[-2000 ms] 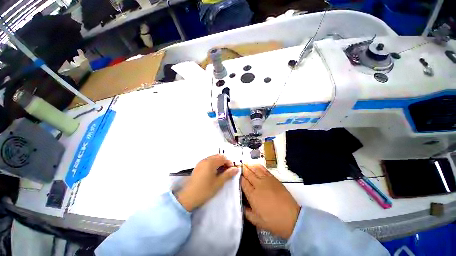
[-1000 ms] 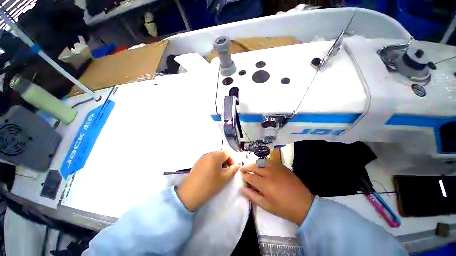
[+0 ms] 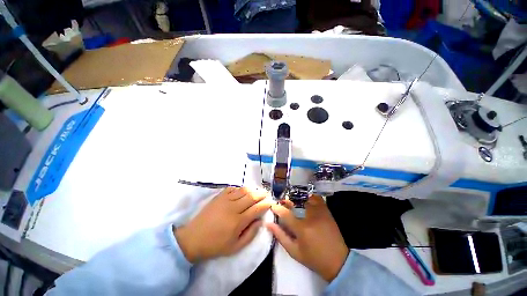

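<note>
A pale panel (image 3: 231, 274) with a black edge lies under my hands and hangs toward me over the table front. A black fabric panel (image 3: 257, 282) shows beneath it. My left hand (image 3: 222, 222) lies on the pale panel, fingertips at the presser foot area. My right hand (image 3: 312, 234) is just right of the seam line, its thumb and fingers on the fabric edge by the foot. The needle area of the white sewing machine (image 3: 346, 144) is partly hidden by the fingers. A thin dark edge strip (image 3: 202, 184) sticks out left of my left hand.
A black fabric pile (image 3: 370, 217) lies under the machine arm. Pink and blue snips (image 3: 417, 263), a black phone (image 3: 467, 251) and a small brown block (image 3: 478, 289) lie at right. A green bottle (image 3: 26, 104) and a grey machine part stand at left. Brown card (image 3: 115, 63) lies behind.
The view has shifted, so the machine sits lower in the picture. My left hand now lies flatter, with its fingers more extended across the fabric. My right hand stays beside the foot.
</note>
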